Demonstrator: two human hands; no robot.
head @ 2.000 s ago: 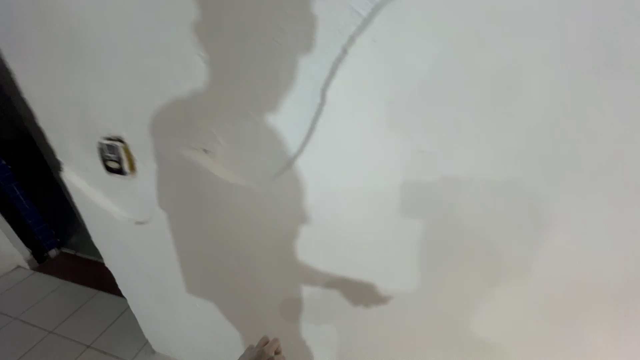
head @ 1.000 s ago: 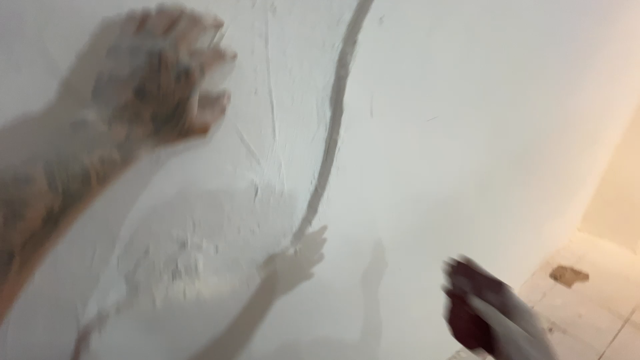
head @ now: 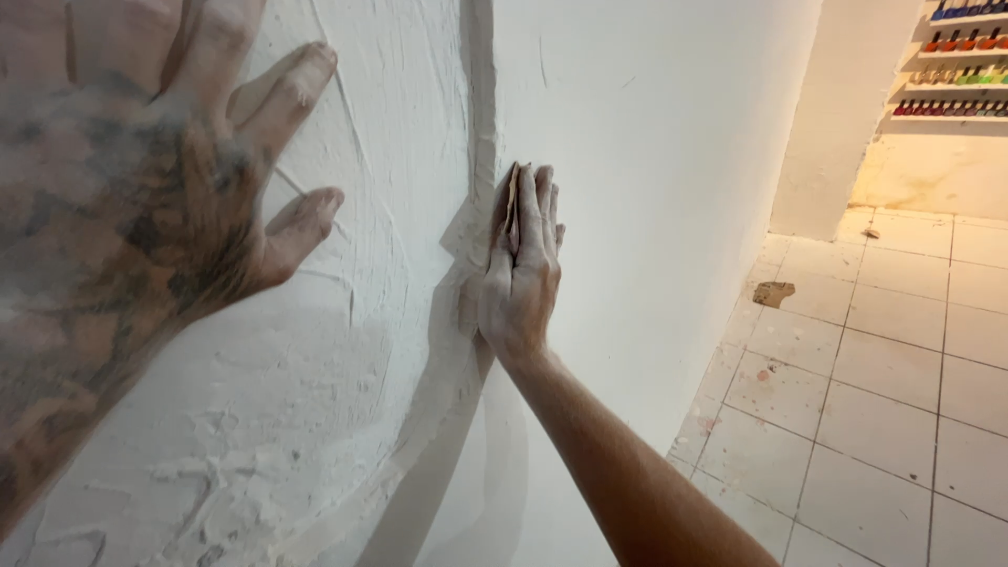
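Observation:
My left hand (head: 181,150), tattooed on its back and dusted white, is spread over the rough plastered side of the white wall (head: 646,157); its upper fingers run out of view. To the right, my right hand (head: 528,268) presses flat with its fingers together, holding a folded sheet of sandpaper (head: 513,201) against the wall. Only the sheet's edge shows, between the fingers and the plaster. Right beside that hand runs the raised edge of a long curved groove (head: 480,94) in the plaster. Lumpy plaster (head: 213,465) lies lower left.
A white tiled floor (head: 890,346) with a chipped tile patch (head: 774,294) and scattered debris lies at the right. Wall shelves (head: 953,87) at the upper right hold rows of small nail polish bottles. A wall corner (head: 811,134) juts out before them.
My right hand, a second ago lower right with a dark red pad-like thing, is now up against the wall beside the groove. The left hand appears larger and nearer. The view has shifted greatly.

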